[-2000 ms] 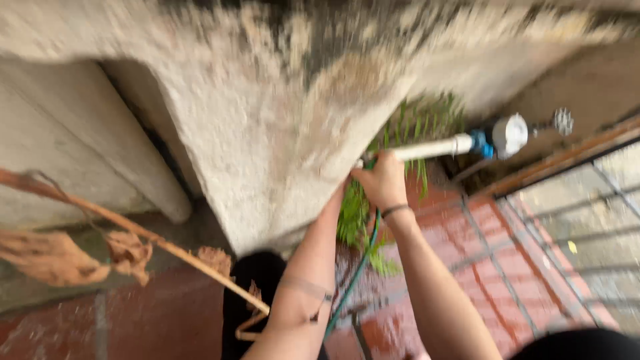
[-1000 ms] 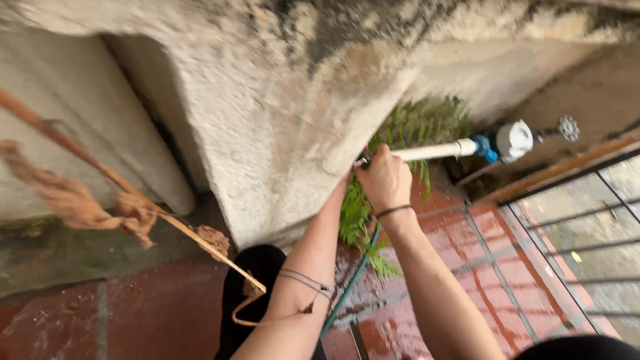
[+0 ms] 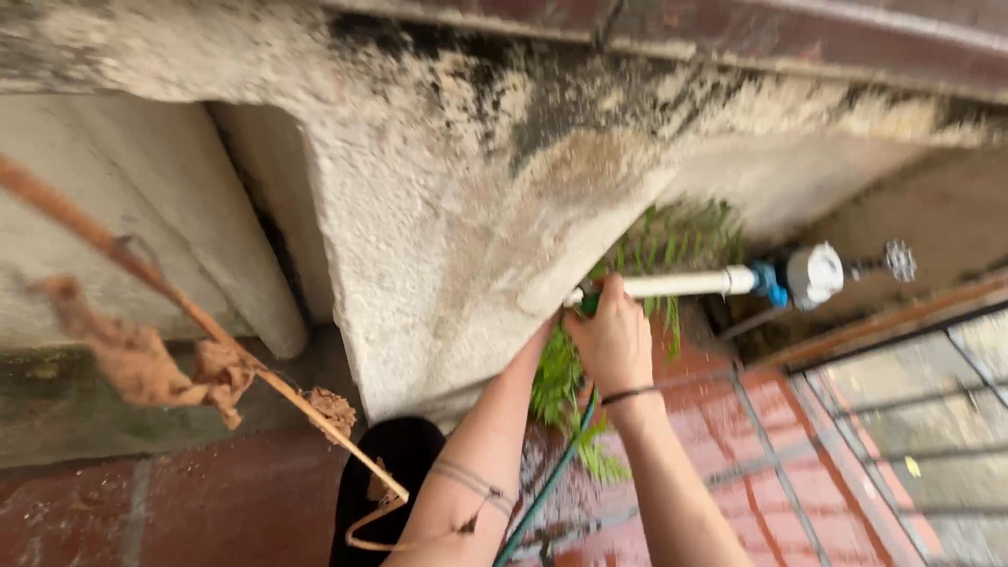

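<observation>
My right hand (image 3: 617, 335) has its thumb and fingers around a small green fitting (image 3: 587, 302) beside the wall's edge, at the left end of a white plastic pipe (image 3: 685, 283). A dark band circles that wrist. My left forearm reaches up to the same spot, but the left hand is hidden behind the edge of the wall and what it holds does not show. A green garden hose (image 3: 550, 482) runs down between my forearms, past the fern (image 3: 557, 370). Farther right along the pipe are a blue fitting (image 3: 768, 284) and a round water meter (image 3: 816, 276).
The rough plastered wall (image 3: 441, 236) stands close in front. A dry stem (image 3: 291, 391) with withered leaves crosses the left side and reaches my left forearm. Wet red tiles (image 3: 693, 441) lie below. A valve handwheel (image 3: 900, 261) and metal bars (image 3: 929, 455) are at the right.
My hands stay at the pipe's left end throughout. The fingers of my right hand have shifted slightly, and the green fitting now shows at them.
</observation>
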